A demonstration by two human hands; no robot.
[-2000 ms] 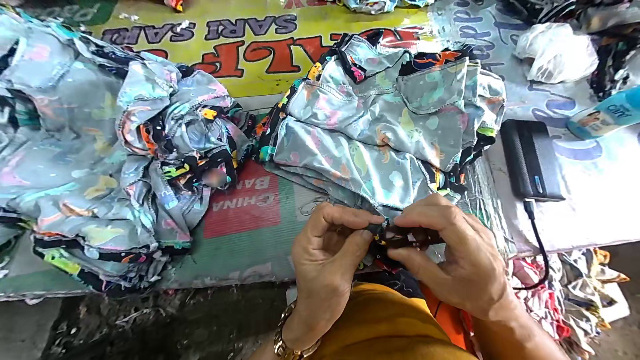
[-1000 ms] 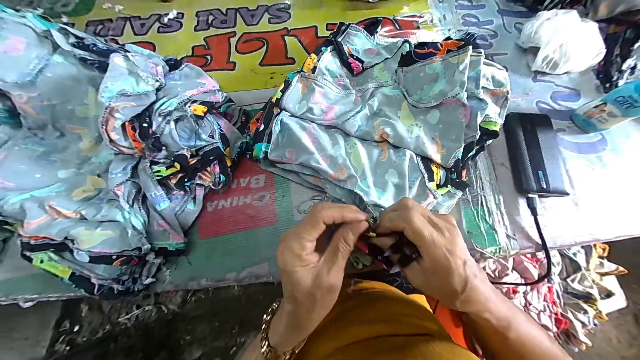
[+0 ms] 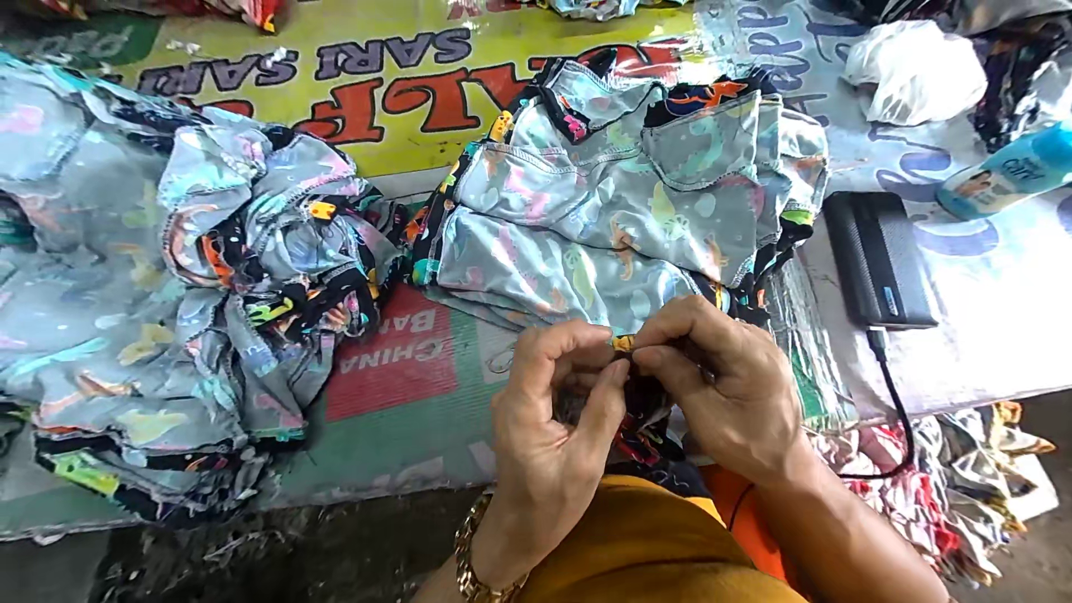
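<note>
A grey inside-out garment with a black printed edge point(image 3: 578, 243) lies on the table in front of me. At its near edge my right hand point(image 3: 720, 377) pinches a small dark printed fabric edge point(image 3: 622, 343) between thumb and forefinger. My left hand point(image 3: 561, 410), a gold bracelet at its wrist, is close beside it; its thumb and forefinger are apart around the fabric edge, and whether they touch it I cannot tell. More dark printed cloth point(image 3: 641, 440) hangs below the hands, over the lap. A crumpled pile of similar garments point(image 3: 126, 276) lies at the left.
The table is covered with printed banner sheets point(image 3: 394, 435). On the right are a black power bank point(image 3: 879, 260) with a cable point(image 3: 896, 402), a blue bottle point(image 3: 1009, 172) and a white plastic bag point(image 3: 915, 74). Below the table's right edge lie cloth scraps point(image 3: 955, 486).
My left thumb and forefinger, closed together at the cloth edge before, have parted. My right hand still pinches the edge.
</note>
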